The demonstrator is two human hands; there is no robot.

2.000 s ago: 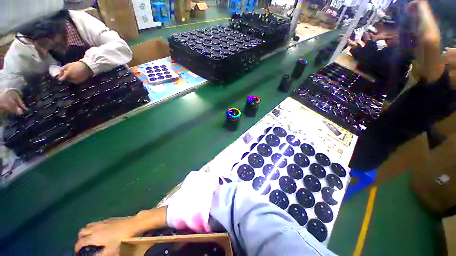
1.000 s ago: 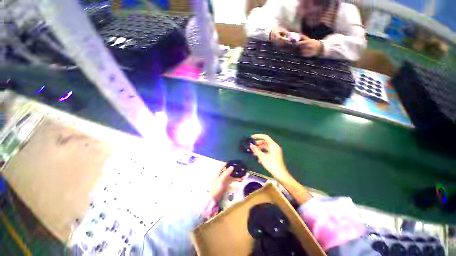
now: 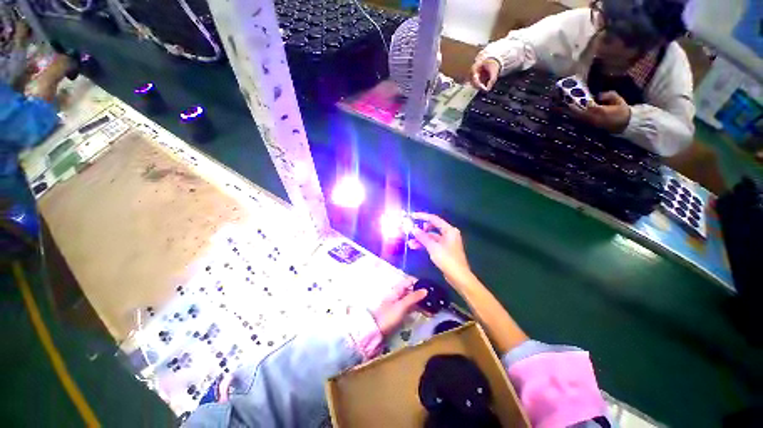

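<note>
Two lit units glow white-violet on the green belt, one behind and one nearer; glare hides their shapes. My right hand is over the belt, right beside the nearer glow, with its fingers pinched on a small dark piece. Glare hides whether the piece touches that unit. My left hand holds a glossy black round cover just above the open carton. More black covers lie in the carton.
A white slotted post stands left of the glow. The small-parts sheet and a brown board lie at left. Two ring-lit units stand farther left on the belt. Across it, a person sits behind black trays and a sticker sheet.
The view has swung left. My right hand has moved left along the belt with the dark piece, up to the nearer glow. My left hand still holds a cover by the carton.
</note>
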